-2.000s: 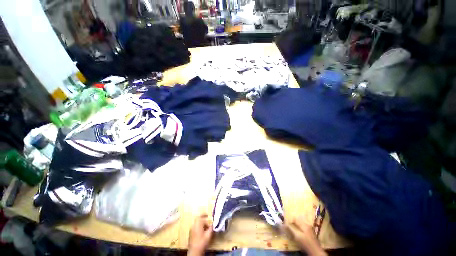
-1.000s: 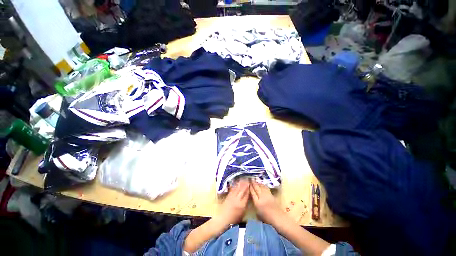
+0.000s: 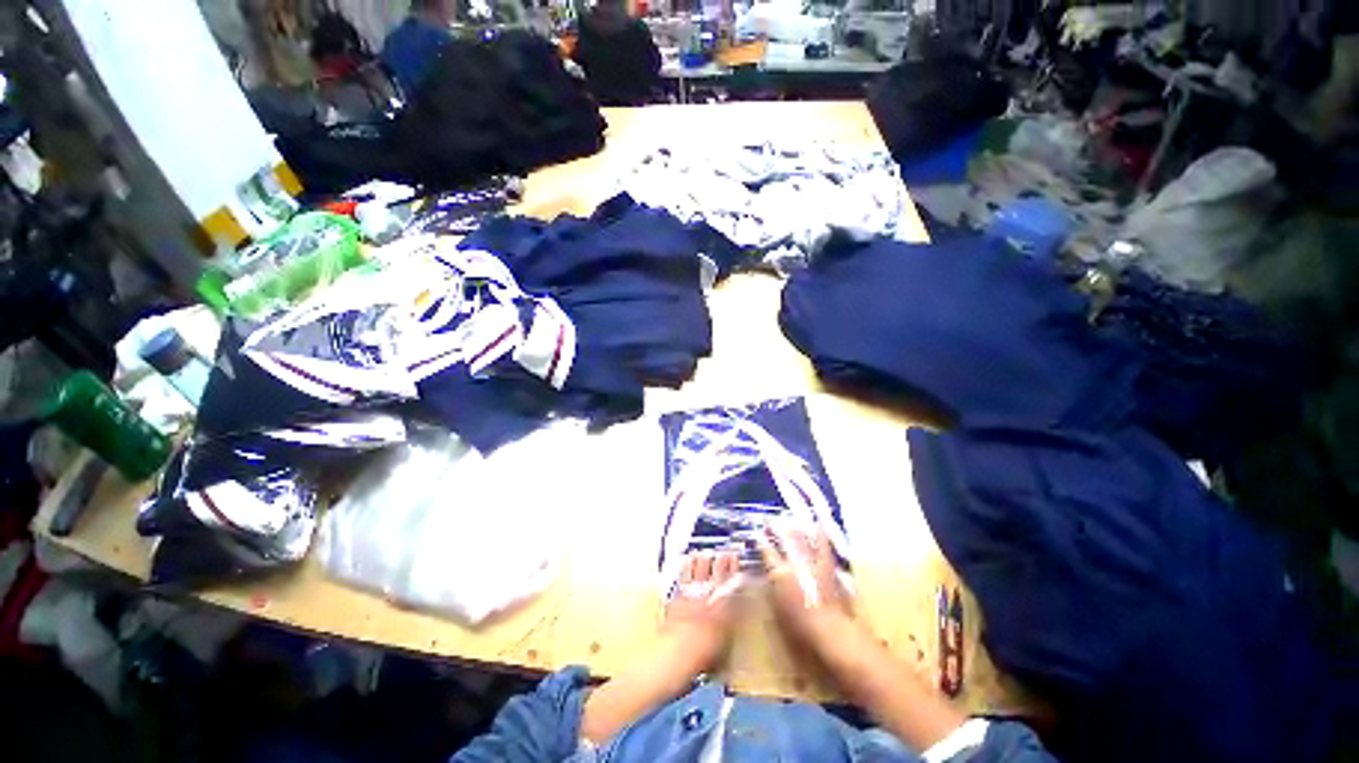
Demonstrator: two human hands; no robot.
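A folded navy garment with white bands lies in a shiny clear polybag (image 3: 733, 465) on the pale wooden table, in front of me. My left hand (image 3: 704, 584) lies flat on the near left part of the bag, fingers pointing away from me. My right hand (image 3: 805, 578) lies on its near right part, fingers spread and slightly blurred. Both palms face down and neither hand grips anything that I can see. The bag's near edge is hidden under the hands.
Empty polybags (image 3: 435, 522) lie left of the bag. Bagged garments (image 3: 246, 499) and a striped trim heap (image 3: 447, 336) are farther left. Stacks of navy garments (image 3: 1103, 522) are on the right. Thread snips (image 3: 951, 641) lie near the front edge. Grey-white garments (image 3: 760, 194) are at the far end.
My hands first held the bag's near corners, then came together at its near edge. Now they are slightly apart on top of it, and the bag lies flatter.
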